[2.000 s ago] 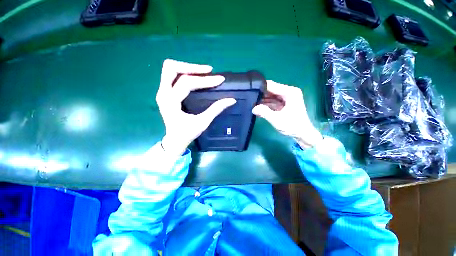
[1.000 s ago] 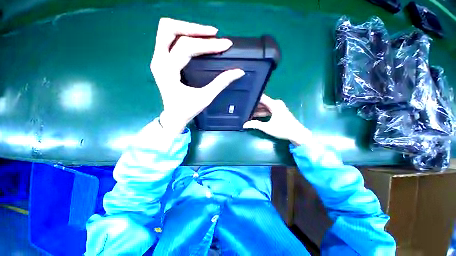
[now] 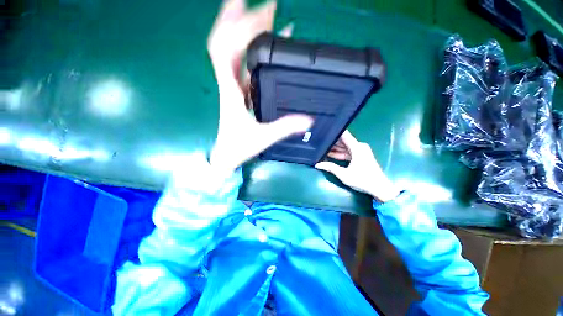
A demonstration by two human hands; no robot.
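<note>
A dark handheld device (image 3: pixel 302 114) is tilted above the green bench, its plain back with a small white label facing me. A thick black protective bumper (image 3: pixel 315 54) runs along its far edge and corners. My left hand (image 3: pixel 241 99) holds the device's left side, thumb across the back and fingers at the far left corner, slightly blurred. My right hand (image 3: pixel 358 165) holds the near right edge, its thumb near the lower corner and its other fingers partly hidden behind the device.
Bagged bumpers (image 3: pixel 475 92) lie heaped on the green bench (image 3: pixel 154 62) at right. Dark devices (image 3: pixel 501 15) lie at the far right. A blue plastic crate (image 3: pixel 77 237) is below the bench at left. A cardboard carton (image 3: pixel 525 271) is below at right.
The device has shifted right and tilted, and more of the bumper's far edge shows. My left fingers have moved from over the far edge to its left corner. The view has turned slightly.
</note>
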